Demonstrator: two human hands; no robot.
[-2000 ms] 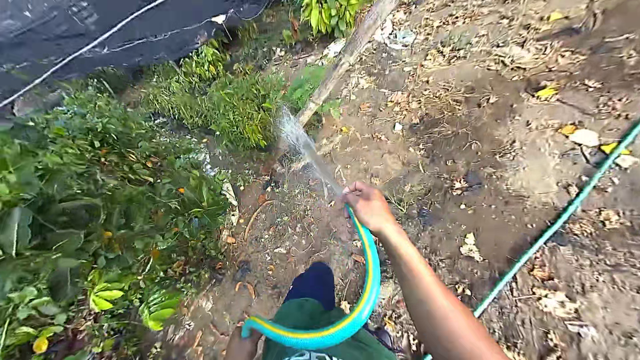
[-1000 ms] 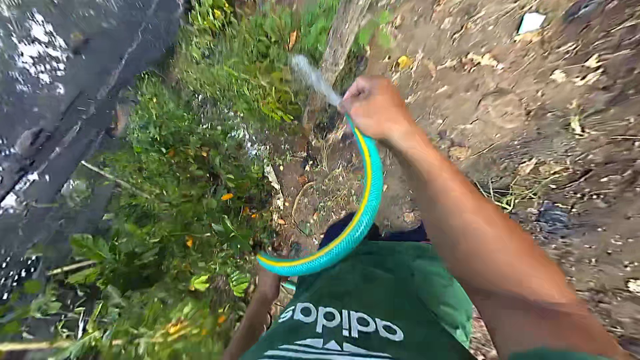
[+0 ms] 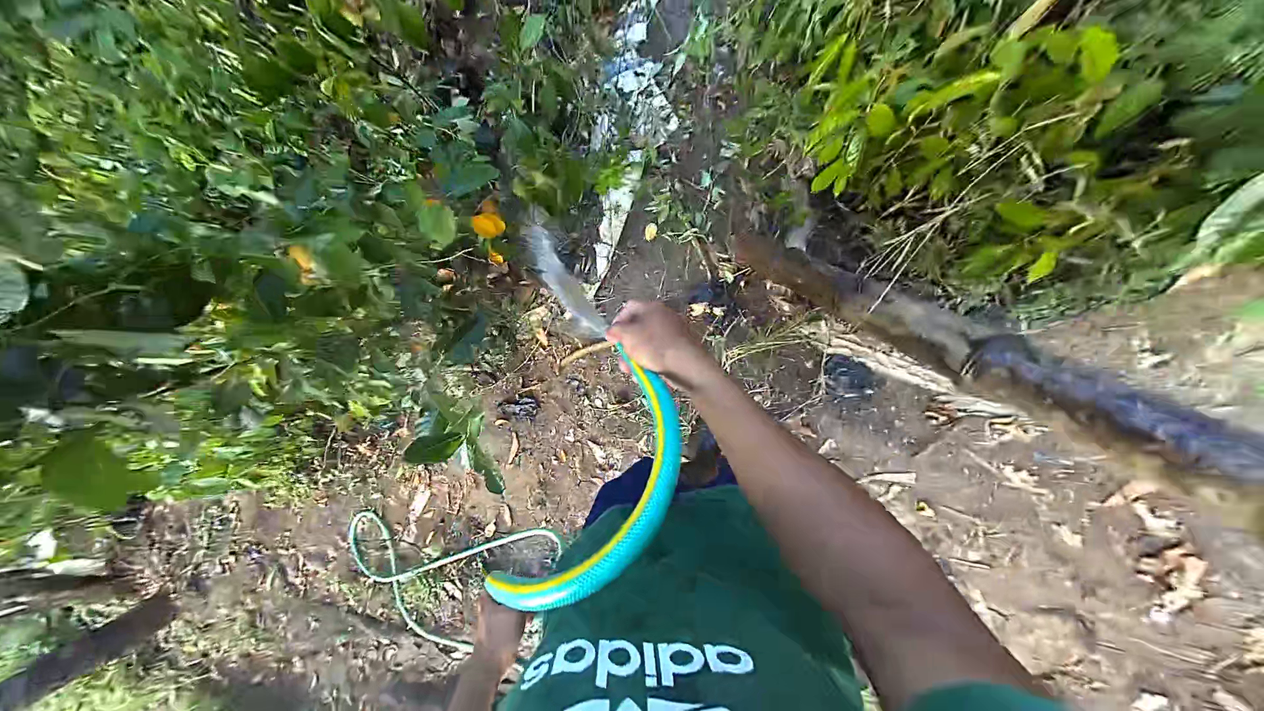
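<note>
A teal garden hose (image 3: 657,494) with a yellow stripe bends in a curve in front of my green shirt. My right hand (image 3: 657,341) is closed around its outlet end, and a spray of water (image 3: 563,276) leaves there toward the leafy plants at the upper left. Lower down, my left hand (image 3: 502,617) is at the other end of the visible curve, holding the hose near my side; its fingers are mostly hidden. A thinner-looking length of green hose (image 3: 444,563) lies looped on the soil beyond my left hand.
Dense leafy plants (image 3: 247,217) fill the left, and more foliage (image 3: 987,148) grows at the upper right. A log (image 3: 908,326) runs across the ground on the right. Dry leaves and dark debris (image 3: 849,377) lie on the brown soil.
The view has swung strongly, bringing the log to the right and the looped hose into sight. Both hands still hold the hose, and water still sprays from it.
</note>
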